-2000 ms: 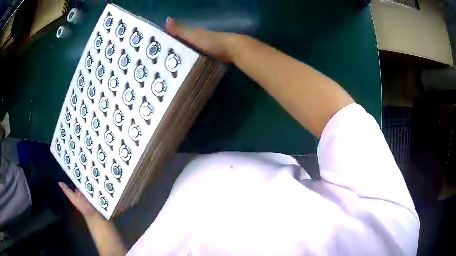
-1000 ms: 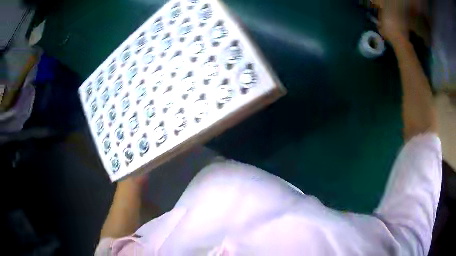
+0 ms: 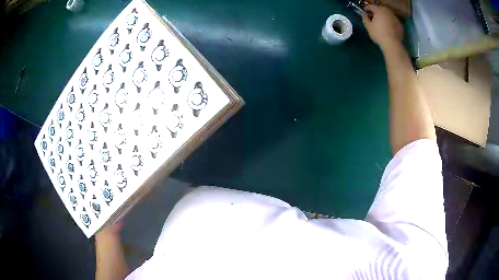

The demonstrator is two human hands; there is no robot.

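A stack of foam trays (image 3: 128,104) lies tilted at the left of the view, its lower corner past the bench edge. The white top tray holds rows of small round metal parts (image 3: 178,75). Layered brownish edges show on its near right side. My left hand (image 3: 111,231) is at the stack's lower corner and holds it from below; its fingers are partly hidden. My right hand (image 3: 383,24) is at the far right of the bench, its fingertips at a small thin shiny thing (image 3: 357,7), too small to name.
The green bench (image 3: 306,131) lies under the stack. A white roll (image 3: 337,29) stands left of my right hand. Another small white roll (image 3: 75,5) is at the top left. Brown cardboard (image 3: 457,101) and a clear plastic sheet (image 3: 446,27) are at the right.
My right hand has left the stack's far edge and reached to the bench's far right. The stack has swung right, then back left in view. My left hand has stayed at its lower end.
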